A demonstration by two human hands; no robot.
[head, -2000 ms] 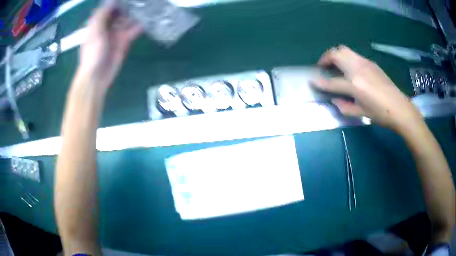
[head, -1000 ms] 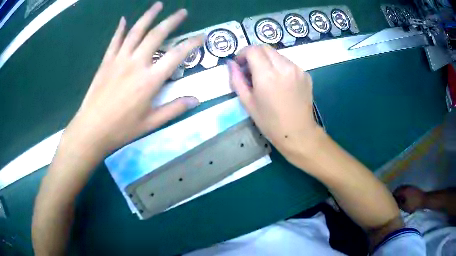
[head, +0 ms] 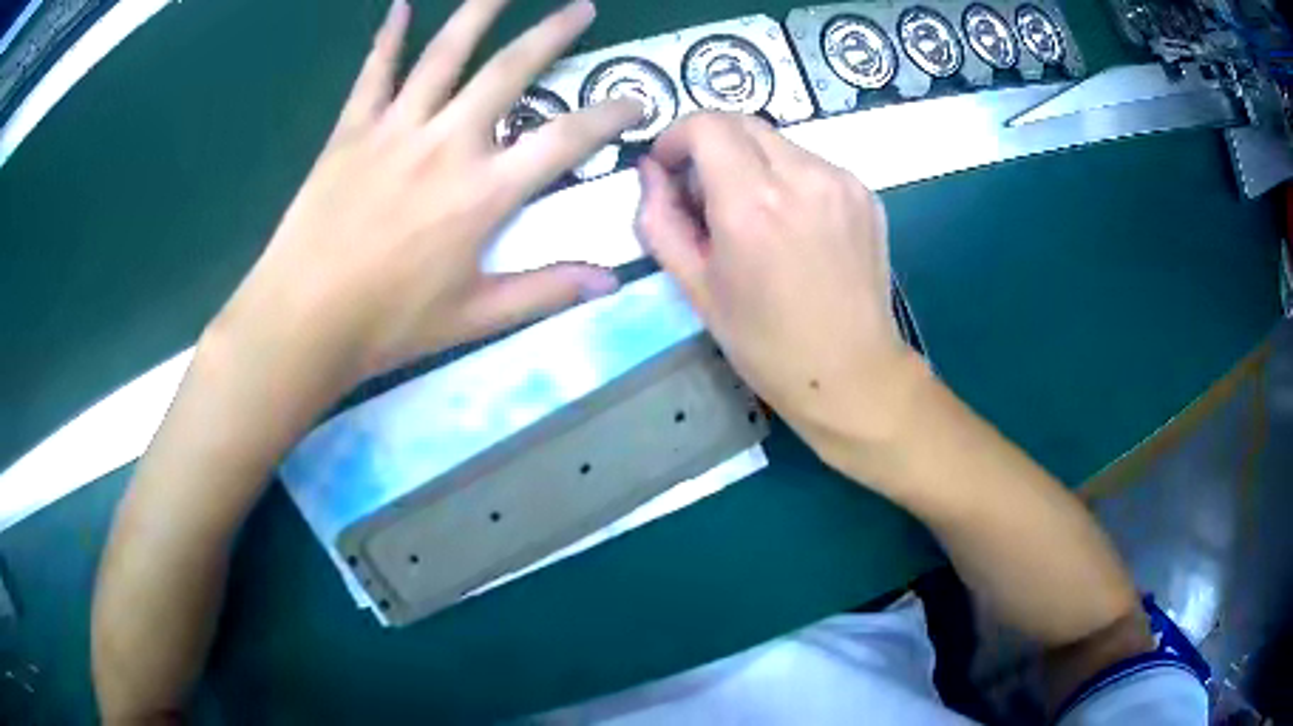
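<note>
A four-position fixture (head: 798, 94) with shiny round parts lies along the far side of the white rail. My left hand (head: 404, 213) is spread flat over its left end, fingers apart, hiding part of it. My right hand (head: 773, 234) is at its front edge, fingertips pinched together just below the rings; whether they hold something small is hidden. A second fixture (head: 947, 90) with four ringed parts sits to the right, end to end. A flat grey cover plate (head: 546, 489) with small dark holes lies on a white sheet with pale blue patches (head: 426, 411).
The white rail (head: 922, 142) crosses the green bench behind the sheet. Thin tweezers (head: 908, 315) lie partly hidden by my right wrist. Metal equipment (head: 1198, 50) stands at the far right, above a white angled bracket (head: 1113, 97).
Two seconds ago my left hand held a grey plate aloft and the sheet was bare; now a cover plate lies on it. Since one second ago both fixtures and my left hand have shifted right.
</note>
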